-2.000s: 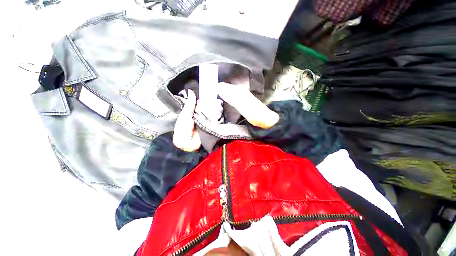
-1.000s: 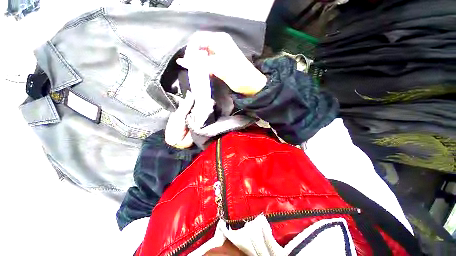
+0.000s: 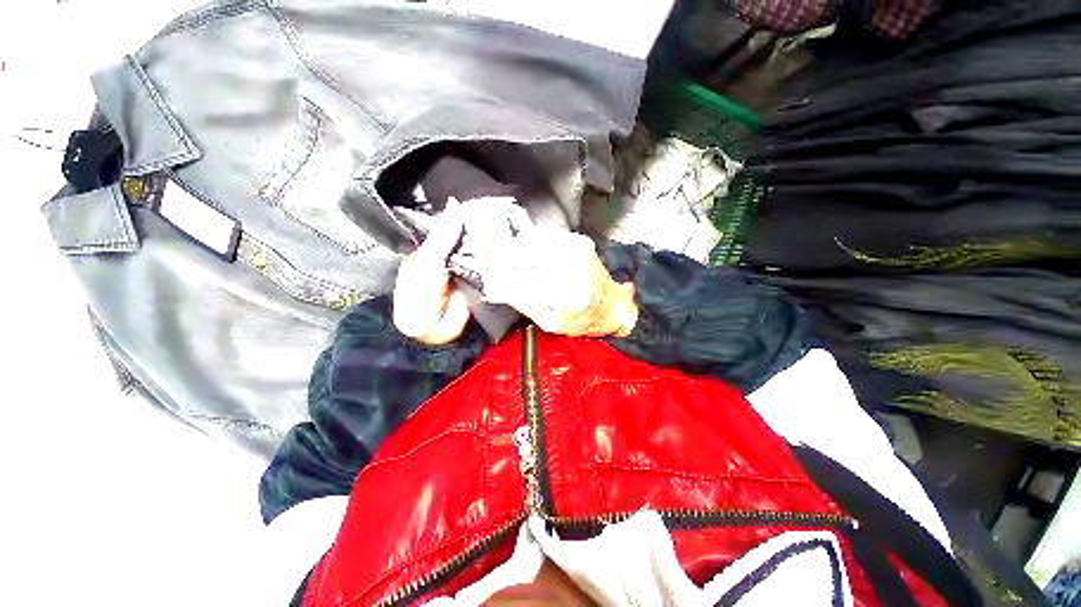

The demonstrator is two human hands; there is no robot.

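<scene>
A grey denim jacket (image 3: 190,332) lies on the white table, its collar to the left and its hem folded open towards me. A black hang tag with a white panel (image 3: 198,218) lies below the collar. My left hand (image 3: 429,291) and my right hand (image 3: 557,279) are close together at the open hem, holding bunched pale fabric (image 3: 484,237) between them. Bright glare blurs the fingers. Whether the pale fabric is a care label I cannot tell.
A black hanger top (image 3: 89,160) with a thin hook shows in the collar. A green basket (image 3: 741,213) holding white material stands beyond the table's right edge. Dark garments with yellow lettering (image 3: 936,237) hang at the right. A bit of checked cloth (image 3: 785,12) shows at the top.
My right hand has come down from the raised hem towards my left hand. The hem opening shows more widely again. The white strip seen upright earlier is now bunched or hidden at the hands.
</scene>
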